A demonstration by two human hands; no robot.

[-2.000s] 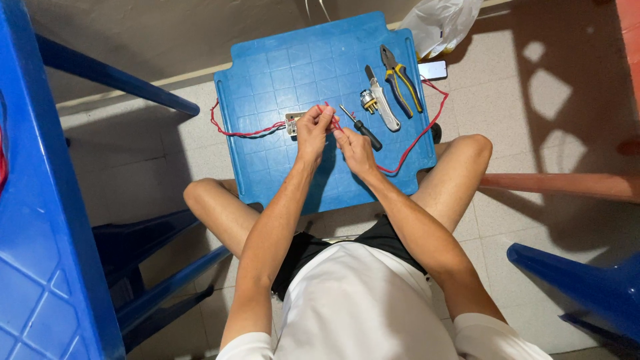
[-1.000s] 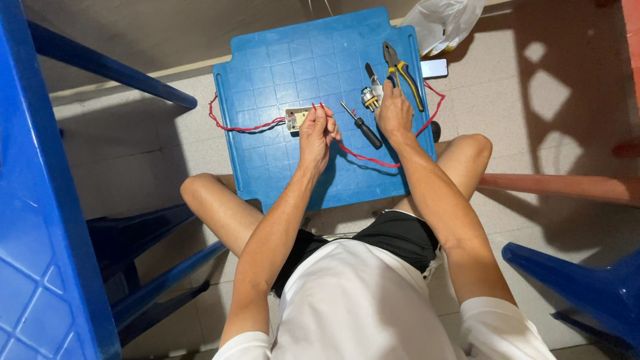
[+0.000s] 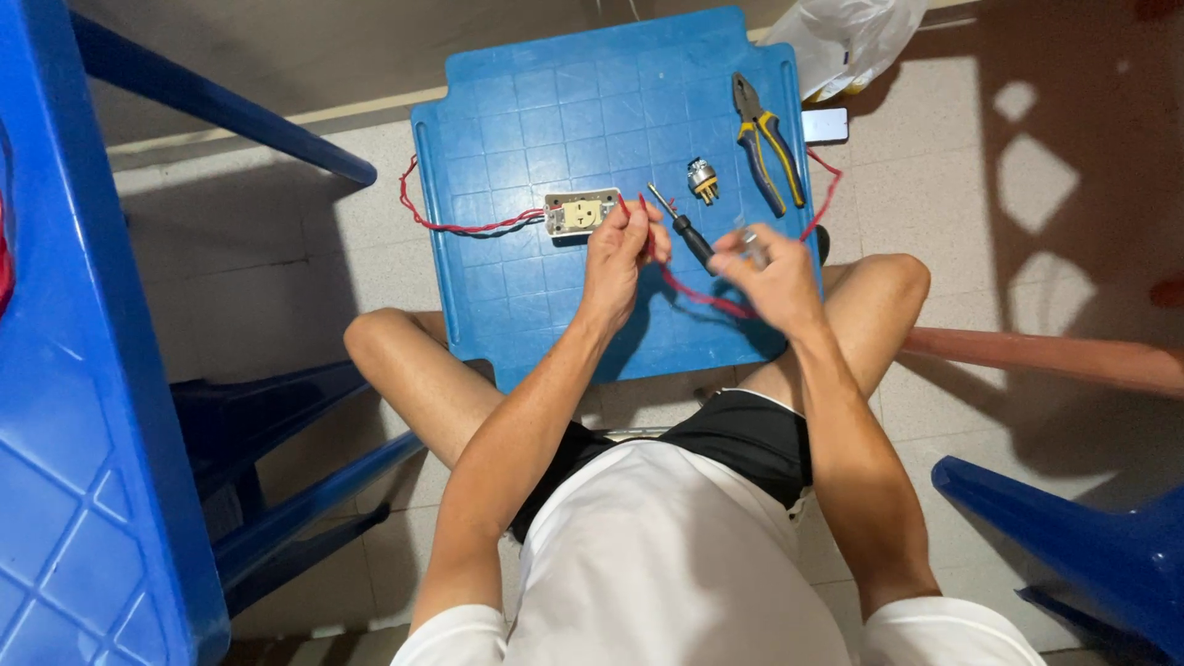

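My left hand [image 3: 622, 254] pinches a twisted red electrical wire [image 3: 698, 294] near its split ends, which point up. Just left of it lies an electrical outlet in a white box [image 3: 582, 215], with another red wire [image 3: 467, 228] leaving its left side. My right hand [image 3: 772, 277], slightly blurred, is shut on a utility knife [image 3: 751, 248], of which only a part shows. Between the hands lies a black-handled screwdriver [image 3: 694, 242]. Above it rests a metal plug with yellow and brass parts [image 3: 703, 181]. Combination pliers with yellow and dark blue handles [image 3: 772, 153] lie at the upper right.
The small blue plastic table [image 3: 518, 314] holds these things in front of my body. A phone [image 3: 825, 125] and a plastic bag [image 3: 842, 42] are beyond its right edge. A larger blue table [image 3: 83, 388] stands at the left, and blue chair parts [image 3: 1073, 546] are at the lower right.
My right hand let go of the red wire, reached to the tools by the plug, and has come back toward my left hand with the utility knife. The left hand still holds the wire.
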